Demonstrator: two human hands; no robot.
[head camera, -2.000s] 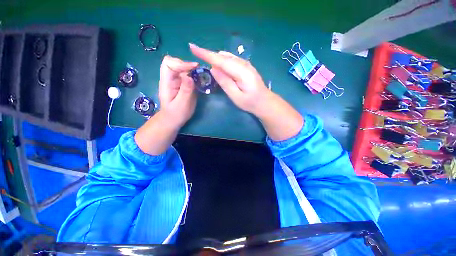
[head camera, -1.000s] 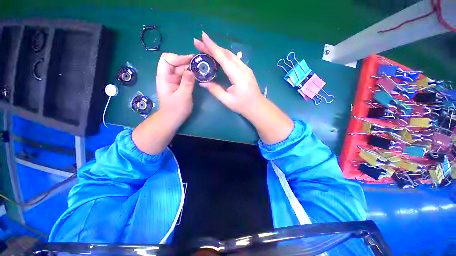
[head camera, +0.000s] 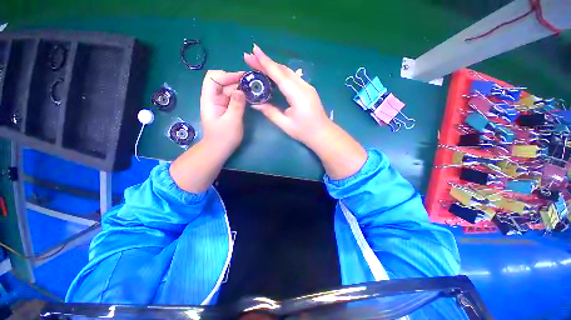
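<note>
A round black housing assembly (head camera: 255, 87) with a pale centre is held up over the bench between my hands, its face towards me. My left hand (head camera: 221, 106) pinches its left edge between thumb and fingers. My right hand (head camera: 293, 103) holds its right side, fingertips above and thumb below. Two round inner parts (head camera: 164, 99) (head camera: 182, 133) lie left of my hands. An open black ring (head camera: 193, 54) lies behind them. The hidden rear of the held piece cannot be seen.
Blue and pink binder clips (head camera: 379, 100) clamp a dark piece at the right. A red tray (head camera: 443, 147) heaped with clipped assemblies stands far right, below a pale metal post (head camera: 476, 40). A black compartment tray (head camera: 94, 103) and white puck with cable (head camera: 145, 117) are left. Pale scraps lie behind my right hand.
Two seconds ago the housing was tilted and partly covered by my fingers; its round face now shows. Since one second ago my hands have barely moved. The view has shifted slightly.
</note>
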